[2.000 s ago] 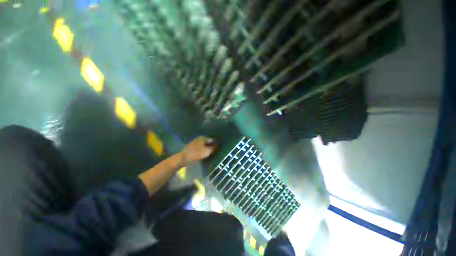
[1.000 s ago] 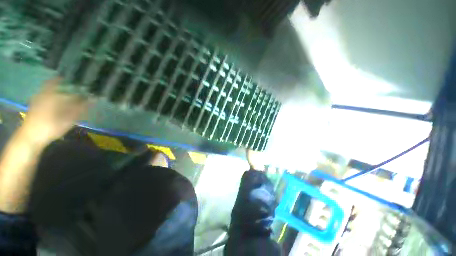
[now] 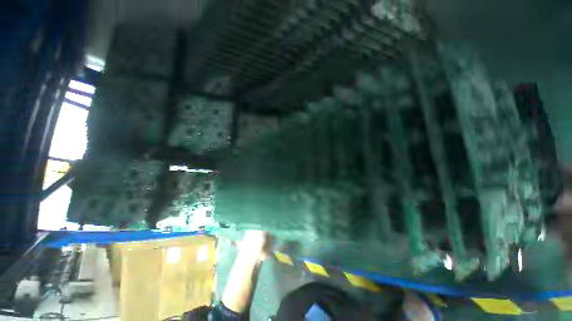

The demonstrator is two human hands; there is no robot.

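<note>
A long row of green circuit boards [image 3: 351, 163] stands side by side across the middle, heavily blurred, with pale edges showing. My left hand [image 3: 254, 241] is at the row's lower left edge, its forearm coming up from the bottom; its fingers are blurred and partly hidden, so its grip is unclear. My right hand [image 3: 564, 194] is only a blurred skin-coloured patch cut off by the right edge, beside a dark upright piece [image 3: 540, 135] at the row's right end. What it holds cannot be told.
Speckled grey-green panels [image 3: 201, 122] stand at the left. Dark ribbed rows [image 3: 282, 37] lie behind the boards. Brown cartons [image 3: 166, 276] are below left, under a blue edge [image 3: 113, 237]. Yellow-black floor tape [image 3: 360, 282] runs along the lower right. My dark-clothed legs show at the bottom.
The view has swung round, so the cartons and speckled panels now show and the blue stool is gone. My left hand appears at the row's lower left; my right hand is at the right edge.
</note>
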